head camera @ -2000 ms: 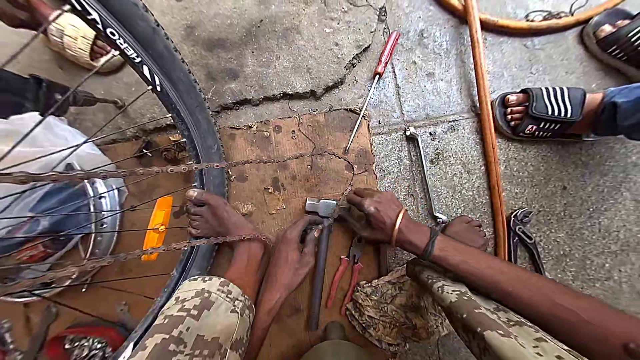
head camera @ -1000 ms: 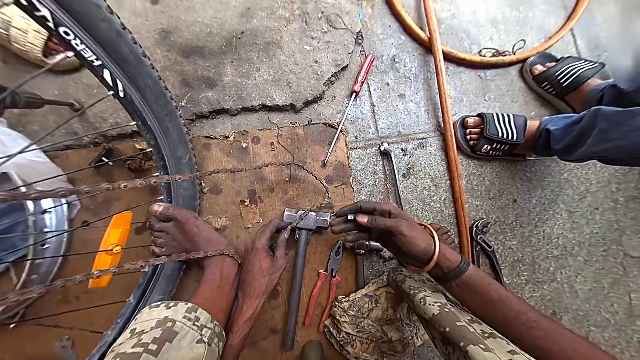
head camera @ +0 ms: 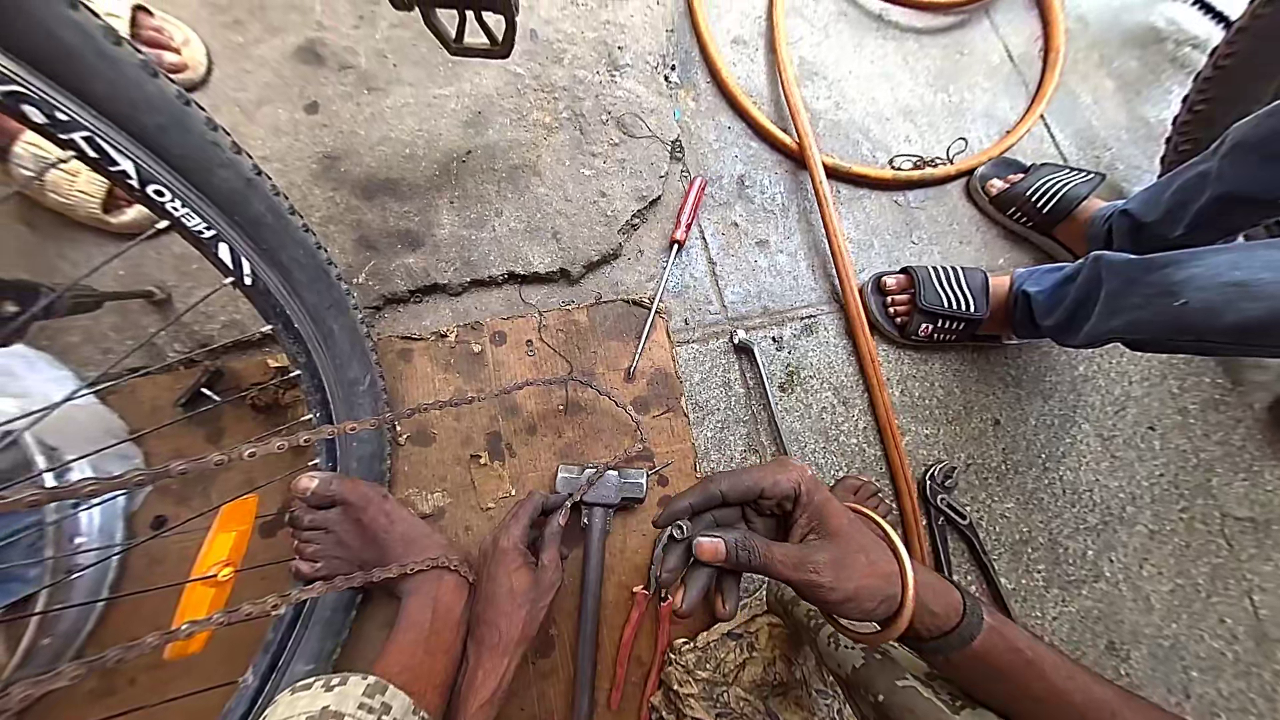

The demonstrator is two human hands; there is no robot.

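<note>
My left hand (head camera: pixel 520 575) pinches a rusty bicycle chain (head camera: pixel 510 388) between thumb and fingers, at the left side of a hammer's steel head (head camera: pixel 602 485). The chain crosses the hammer head, curves up over the cardboard and runs left across the wheel; another run passes over my foot. My right hand (head camera: pixel 765 545) hovers right of the hammer, fingers curled, with a small metal piece (head camera: pixel 681 529) by its fingertips; whether it is gripped I cannot tell. Red-handled pliers (head camera: pixel 640 625) lie beneath that hand. A thin pin sticks out by the hammer head's right end.
A bicycle wheel (head camera: pixel 345 350) with an orange reflector (head camera: pixel 212 575) stands at left. Beyond the cardboard (head camera: pixel 470 345) lie a red screwdriver (head camera: pixel 688 212), a wrench (head camera: pixel 762 385), a hose (head camera: pixel 835 250) and water-pump pliers (head camera: pixel 955 510). Another person's sandalled feet (head camera: pixel 935 305) are at right.
My right hand has moved away from the hammer head, where it was two seconds ago, toward the right and down. My left hand stays at the chain by the hammer head. The view has shifted.
</note>
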